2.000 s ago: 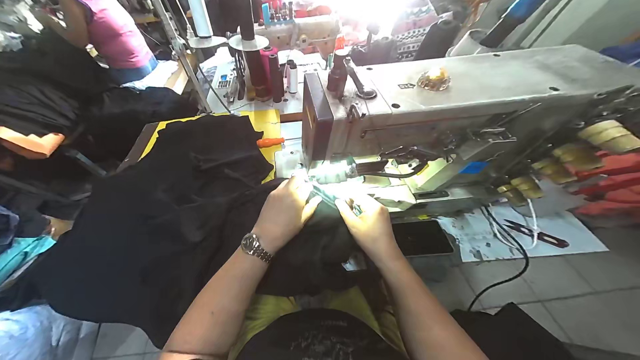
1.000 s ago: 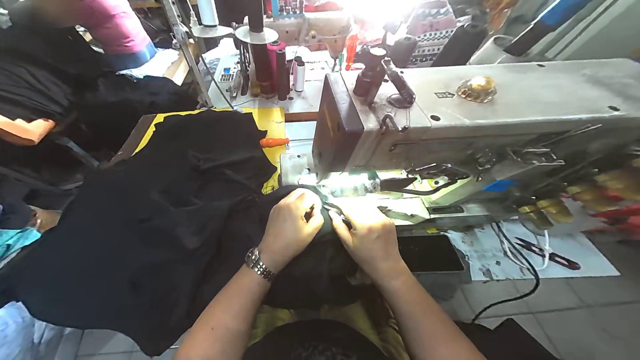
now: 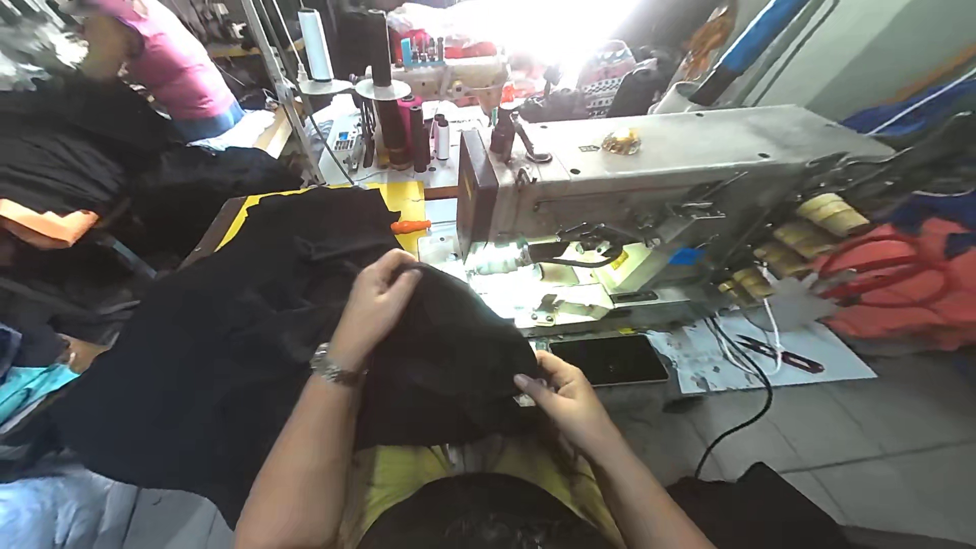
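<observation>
Black fabric [image 3: 252,343] spreads over the table at left and across my lap. My left hand [image 3: 381,301], with a metal-band watch on its wrist, pinches the fabric's upper edge near the lit needle area of an industrial sewing machine [image 3: 648,198]. Lower and to the right, my right hand [image 3: 564,393] grips the same edge between thumb and fingers, with a small pale tag [image 3: 524,399] beside it. Between both hands the edge runs in a curve. The area under the machine head is washed out by the lamp.
A dark phone [image 3: 608,360] lies right of my right hand. An orange-handled tool [image 3: 410,226] rests by the yellow table edge [image 3: 412,197]. Thread spools [image 3: 442,137] stand behind the machine, and thread cones [image 3: 831,214] are at its right. A person in pink [image 3: 179,61] is at upper left.
My hands, close together by the needle area before, are now apart: the right has moved down and to the right along the fabric. The fabric edge is now drawn out between them.
</observation>
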